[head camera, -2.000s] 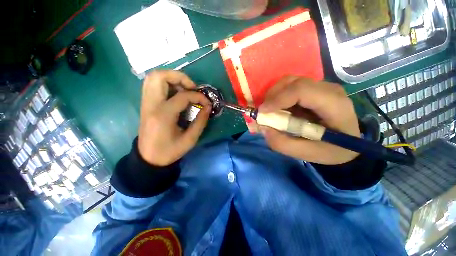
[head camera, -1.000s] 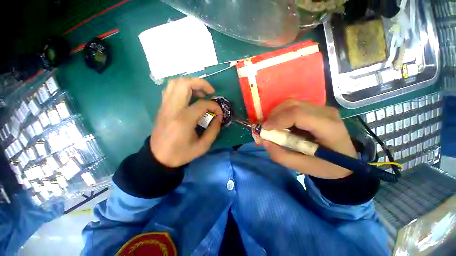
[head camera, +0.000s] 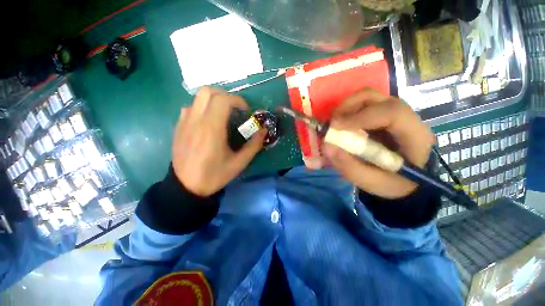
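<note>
My right hand (head camera: 380, 143) holds the soldering iron (head camera: 363, 149) by its cream handle. The iron's metal tip points up and left, a little to the right of the round housing and apart from it. The round black housing (head camera: 270, 128) lies on the green mat with shiny parts inside. A silvery-white block (head camera: 248, 127) with a yellow edge sits at the housing's left side. My left hand (head camera: 210, 142) is around them, its thumb on the housing's lower left and its index finger above, lifted off. How firmly the thumb presses cannot be told.
A white sheet (head camera: 216, 52), tweezers (head camera: 256, 79) and a red pad (head camera: 343, 86) lie beyond my hands. A metal tray (head camera: 519, 89) with a sponge (head camera: 440, 51) is at upper right, under a clear hood's edge (head camera: 299, 21). Component trays stand left (head camera: 57, 161) and right (head camera: 478, 149). Two round housings (head camera: 120, 58) lie upper left.
The iron's tip has lifted off the housing and moved up and right. My left fingers have spread, and the block and housing show more.
</note>
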